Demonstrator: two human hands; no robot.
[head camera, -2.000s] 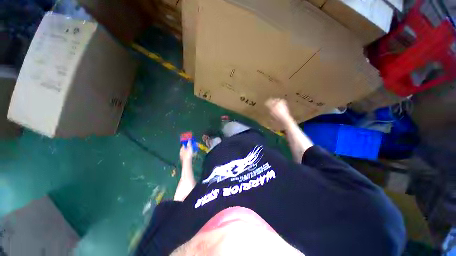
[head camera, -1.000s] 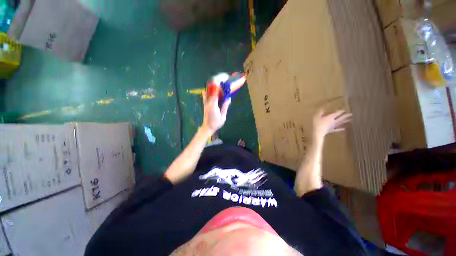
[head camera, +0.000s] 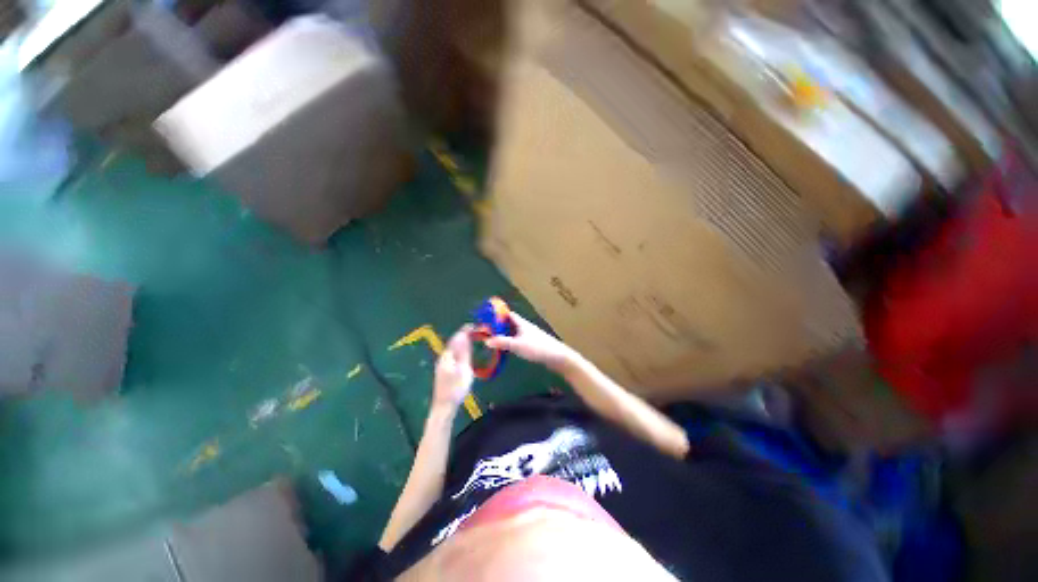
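The blue and orange tape gun (head camera: 493, 316) is in front of my body, above the green floor. My left hand (head camera: 455, 362) holds it from the left side. My right hand (head camera: 528, 341) is on its right side, with the fingers touching it. The frame is blurred, so the exact finger positions and any tape on the gun cannot be told.
A leaning stack of flattened cartons (head camera: 615, 239) stands close on the right. A large carton (head camera: 296, 136) stands on the floor at the upper left. Other cartons (head camera: 245, 540) are at the lower left. A red stool (head camera: 956, 307) is at the right.
My right hand has left the flattened cartons and come to the tape gun. My left hand and the gun are now lower and nearer my body. The view has turned.
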